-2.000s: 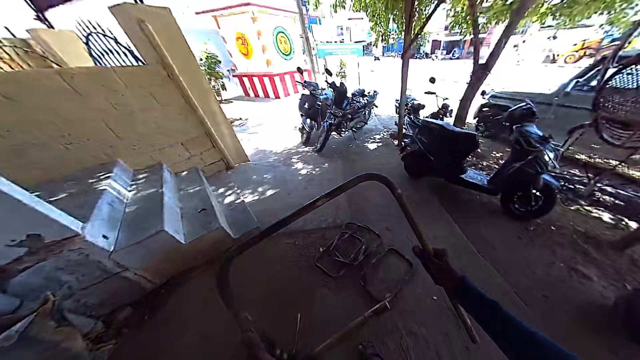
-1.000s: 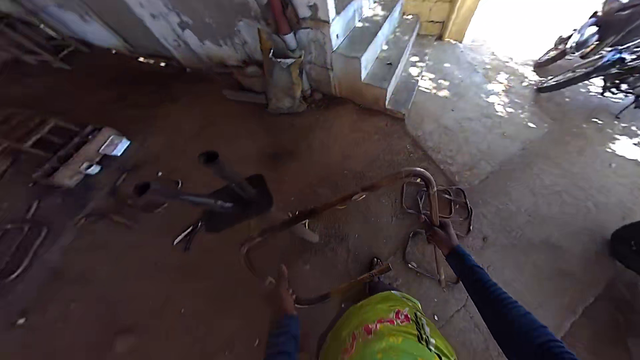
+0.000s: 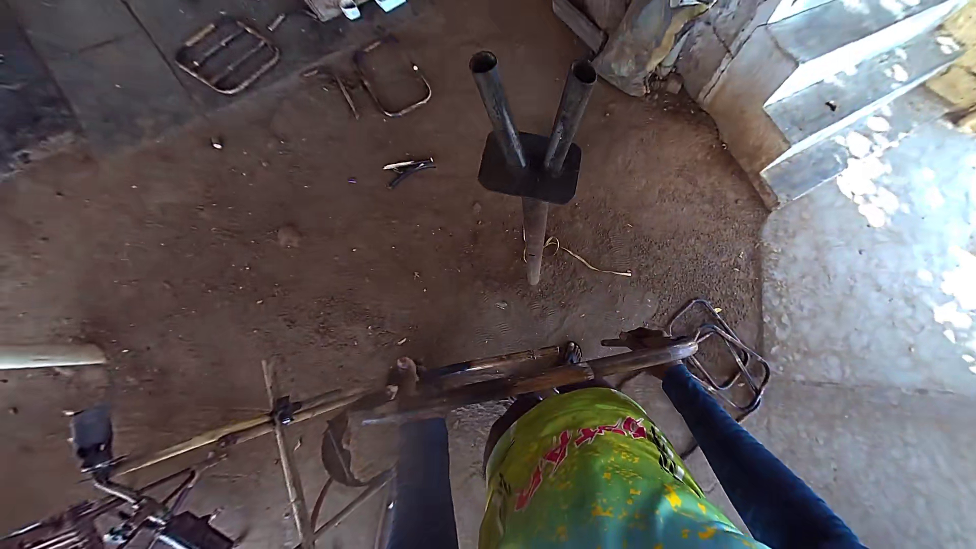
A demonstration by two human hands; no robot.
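Note:
A bent cane frame (image 3: 560, 377) lies across the front of my body at waist height. My left hand (image 3: 404, 377) is closed on its left part. At the right end, my right hand (image 3: 644, 343) holds the frame near its bend, with a finger stretched out along it. Beyond the frame stands a metal stand (image 3: 528, 168) with two upright open pipes on a dark plate and a leg reaching the ground. Near my right hand, several bent frames (image 3: 736, 366) lie on the ground.
Concrete steps (image 3: 831, 99) rise at the upper right, beside a sack (image 3: 648, 46). A slatted frame (image 3: 229, 57) and a bent loop (image 3: 393, 80) lie at the upper left. Lashed poles (image 3: 286, 457) and part of a two-wheeler (image 3: 145, 503) are at the lower left. A pale pole (image 3: 49, 356) lies at the left edge.
The view has swung left and down. The frame, seen as an open loop before, now appears nearly edge-on across my body, with both hands on it.

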